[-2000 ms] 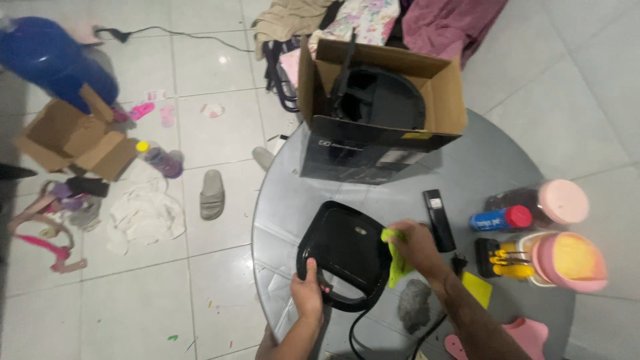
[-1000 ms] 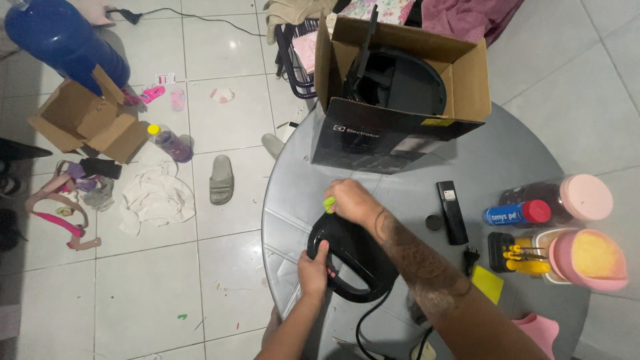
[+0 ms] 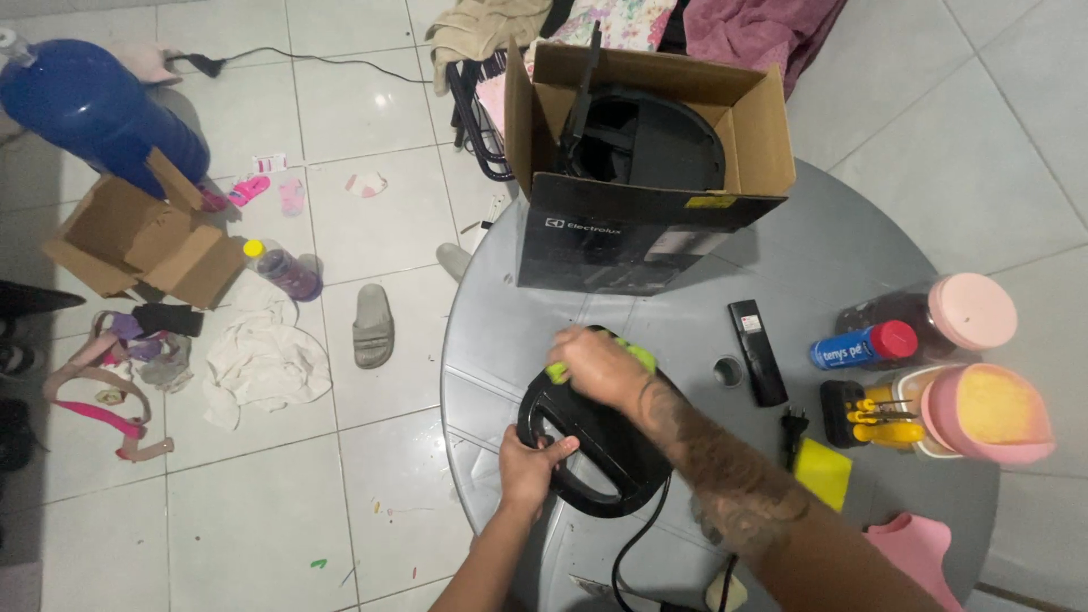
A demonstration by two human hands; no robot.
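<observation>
A glossy black appliance with a loop handle and a cord, its exact kind unclear, rests on the round grey table [image 3: 484, 357]; the black appliance's body [image 3: 633, 442] is partly under my right forearm. My left hand [image 3: 527, 467] grips its handle at the left, thumb on the rim. Pressed on its upper end is my right hand [image 3: 599, 365], closed on a lime-green cloth [image 3: 637, 353]. Behind them stands an open Electrolux cardboard box [image 3: 595, 246] with a black round appliance part [image 3: 671, 140] inside.
Right of the hands lie a black remote-like object [image 3: 756, 353], a power plug [image 3: 795, 422], a yellow sponge or cloth [image 3: 822, 474], a blue container with a red cap [image 3: 863, 344], yellow-handled screwdrivers [image 3: 884, 432] and a pink-lidded jar [image 3: 973, 310]. A sandal [image 3: 374, 327] is on the floor.
My right hand with the green cloth has moved from the appliance's right side to its upper end. The appliance has turned, its handle now toward the lower left. My left hand stays on the handle.
</observation>
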